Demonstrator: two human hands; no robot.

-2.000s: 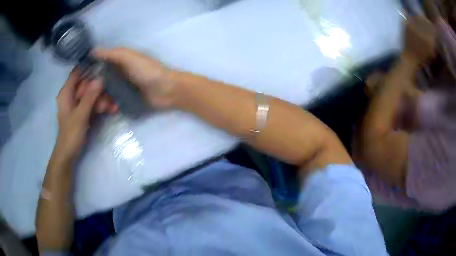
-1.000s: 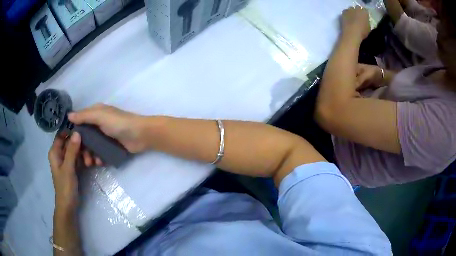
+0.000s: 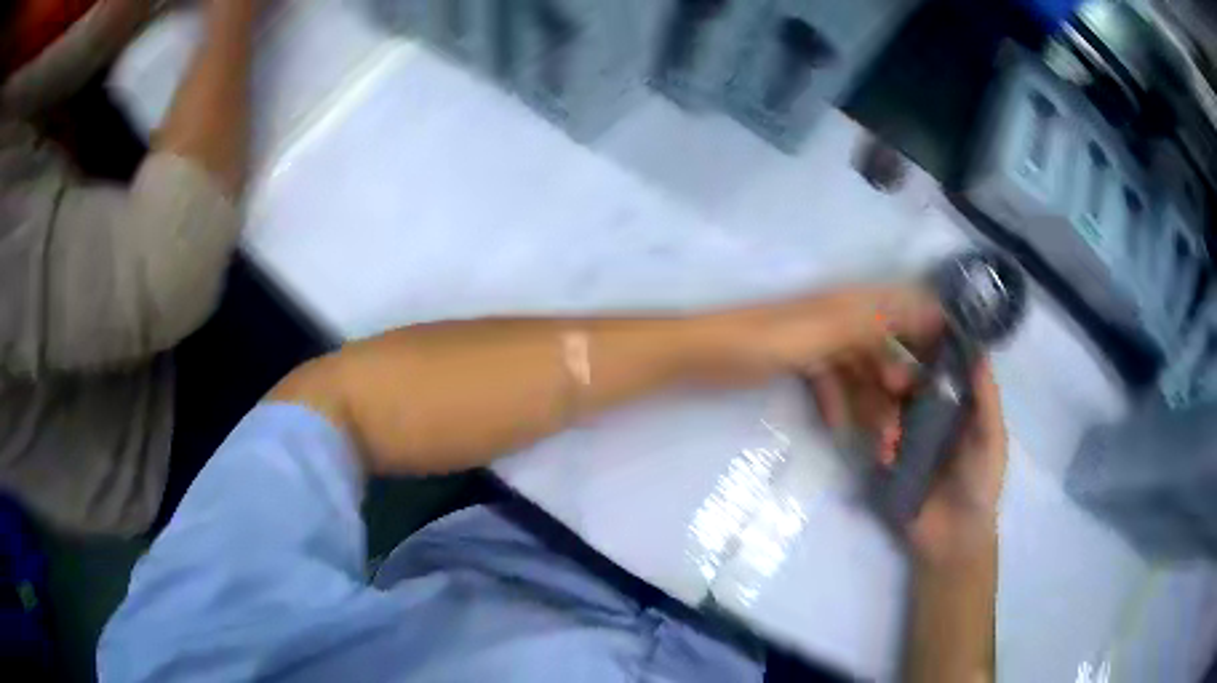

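A dark grey handheld fan (image 3: 930, 424) is at the right of the view, its round head (image 3: 985, 296) at the top and its handle slanting down to the left. The picture is blurred. My left hand (image 3: 861, 350) reaches across from the left, its fingers closed at the fan's neck just below the head. My right hand (image 3: 964, 483) comes up from the bottom right and is wrapped around the handle. Fingers hide part of the neck and handle. The fan is over the white foam-covered table (image 3: 441, 200).
Grey retail boxes (image 3: 787, 67) stand at the far edge, with more boxes (image 3: 1094, 187) at upper right. A small dark round thing (image 3: 881, 163) lies near them. A grey item (image 3: 1154, 467) is at the right edge. A person's sleeve (image 3: 180, 247) and arm are at left.
The view has swung round. The fan and both hands now show at the right instead of the left. My left arm now stretches across the picture, where my right arm did before.
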